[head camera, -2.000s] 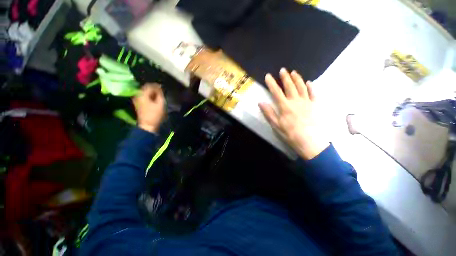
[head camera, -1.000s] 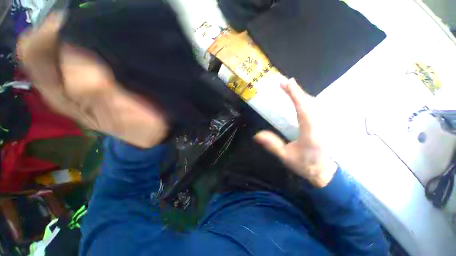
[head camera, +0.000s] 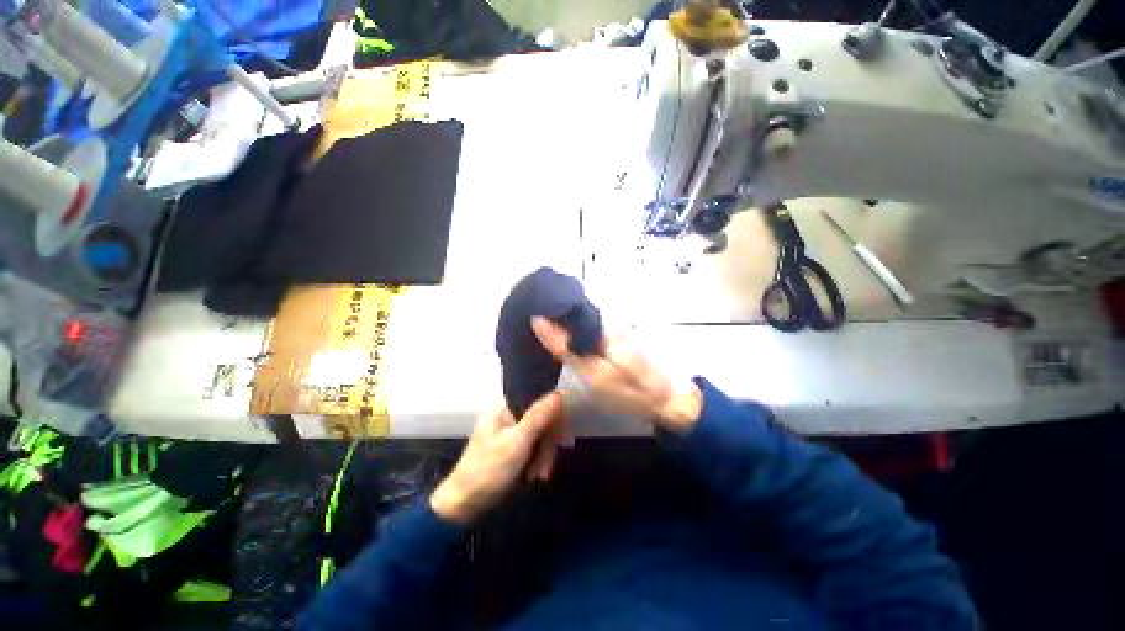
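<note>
A small dark fabric piece (head camera: 528, 339) is held up between my hands over the front edge of the white table, its top folded over. My left hand (head camera: 490, 465) grips its lower end. My right hand (head camera: 627, 380) holds its right side, with fingers on the cloth. A stack of black cut panels (head camera: 370, 203) lies flat at the left, partly on taped cardboard (head camera: 333, 339). The presser foot and needle (head camera: 670, 219) are beyond my hands, apart from the fabric.
The off-white sewing machine (head camera: 864, 136) spans the right. Black-handled shears (head camera: 802, 290) and a white pen-like tool (head camera: 878, 268) lie below its arm. Thread cones (head camera: 105, 62) stand upper left. Neon-green scraps (head camera: 142, 518) lie lower left.
The view has swung right to the machine. My left hand has come from the left to the table's front, and both hands now hold a small dark piece. My right hand was empty before.
</note>
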